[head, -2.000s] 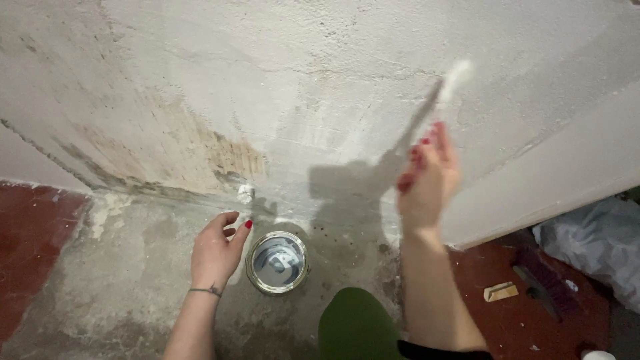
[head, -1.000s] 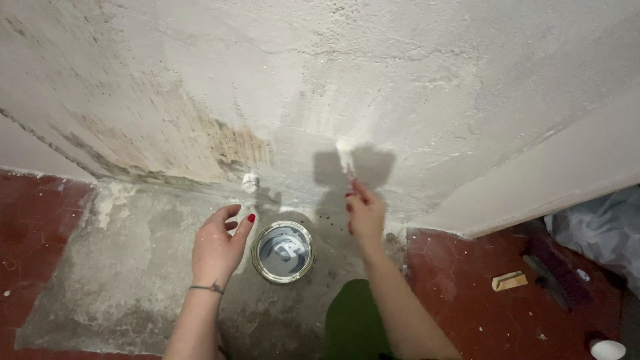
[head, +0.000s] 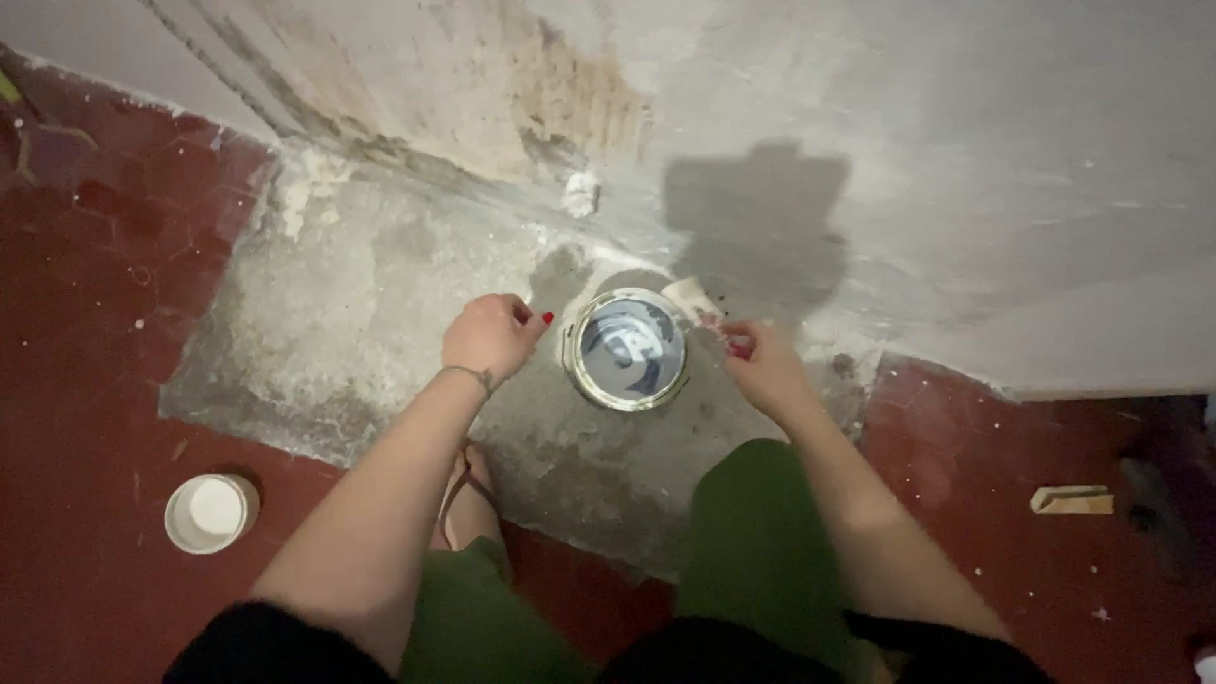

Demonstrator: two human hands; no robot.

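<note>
My right hand [head: 765, 366] holds a paintbrush [head: 695, 302] by its handle, the pale bristles at the upper right rim of an open metal paint can [head: 629, 350]. The can stands on bare concrete near the foot of the wall, with a little light paint and streaks inside. To the left of the can is my left hand [head: 494, 337], its fingers curled and the thumb towards the can; no object shows in it. A white lump [head: 580, 194] is at the wall's base, above the can. The wall [head: 931, 190] has pale, uneven plaster with a brown stained patch.
A white plastic tub [head: 212, 513] stands on the red tiled floor [head: 104, 285] at lower left. A small piece of wood or card [head: 1072, 500] lies on the tiles at right. My foot [head: 470, 503] is on the concrete below my left hand.
My right hand has come down from the wall with the brush to the can's rim. The left hand's fingers are more curled. The view has shifted downward.
</note>
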